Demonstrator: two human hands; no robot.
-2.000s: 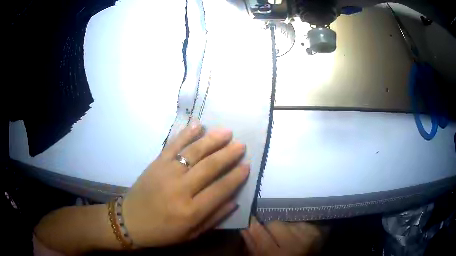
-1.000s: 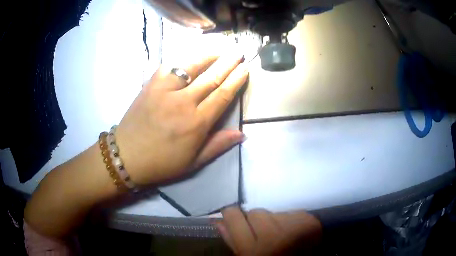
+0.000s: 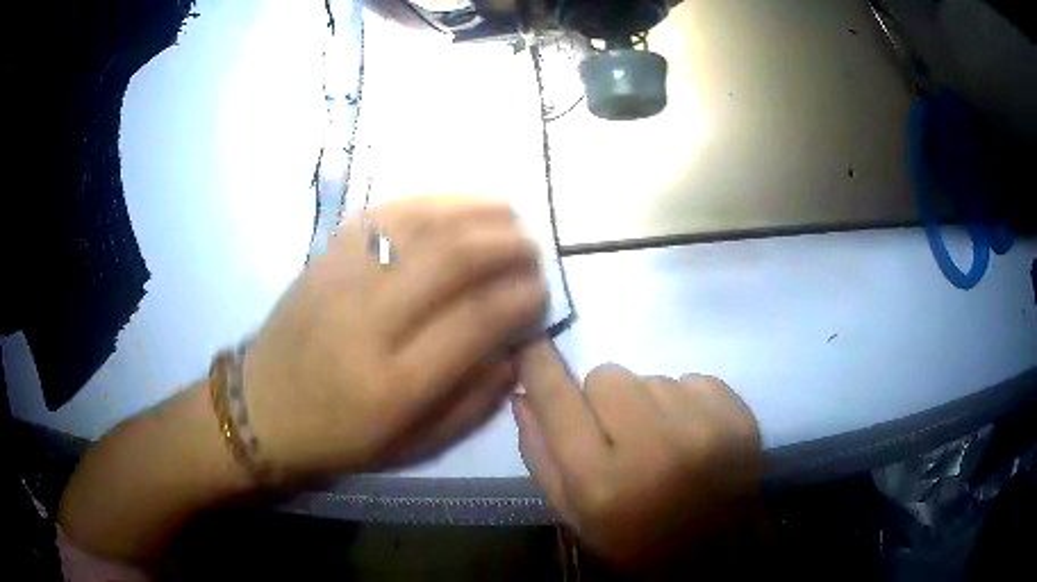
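Note:
A cut panel, pale side up with a thin dark right edge, runs from under the machine head to a near corner in front of me. My left hand, ringed and blurred, rests over the panel's near part with its fingers bent; its thumb is hidden. My right hand is at the near corner, index fingertip against the dark edge and the other fingers curled; its grip is partly hidden. The presser foot is small and washed out by glare at the panel's far right edge.
Dark stacked pieces lie at left. The grey-green knob hangs low under the head. Blue-handled scissors lie right on the beige bed. A measuring tape strip follows the table's front edge.
The panel's near end has moved away from me, toward the machine. My left hand first went forward near the needle, then came back with bent fingers. My right hand moved forward onto the table. The view shifted.

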